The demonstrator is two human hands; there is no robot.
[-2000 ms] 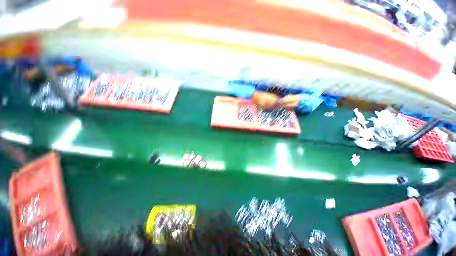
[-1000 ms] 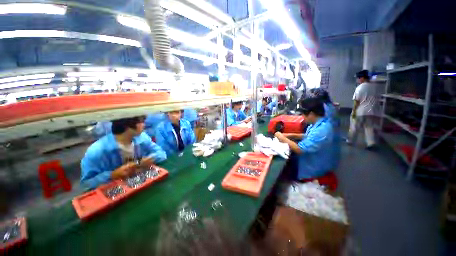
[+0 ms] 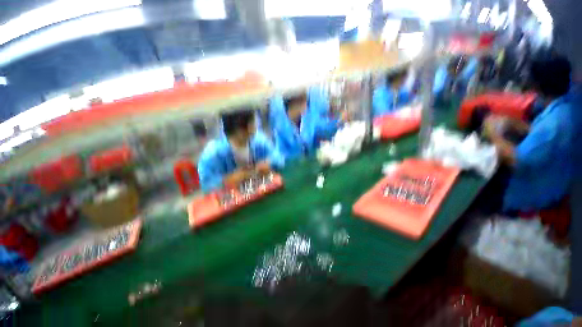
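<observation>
Neither of my hands can be made out; the frame is blurred. A loose cluster of small silvery parts (image 3: 283,258) lies nearest in front of me on the green bench (image 3: 210,255). A dark blurred shape covers the bottom middle, below the cluster. A small brownish cluster (image 3: 145,292) lies to the left. A small white square (image 3: 336,209) lies beyond the silvery parts. An orange-red tray (image 3: 383,214) with silvery parts in its middle lies to the right.
Workers in blue smocks sit across the bench (image 3: 214,159) and at its right side (image 3: 542,153). Two orange-red trays (image 3: 207,215), (image 3: 127,248) lie along the far edge. White crumpled wrapping (image 3: 459,151) lies at right. A cardboard box (image 3: 504,278) with white contents stands lower right. Metal posts rise from the bench.
The view has swung left and down. The far-side trays, workers and right tray now sit farther right and larger. The walking person and the shelving at right have left the view.
</observation>
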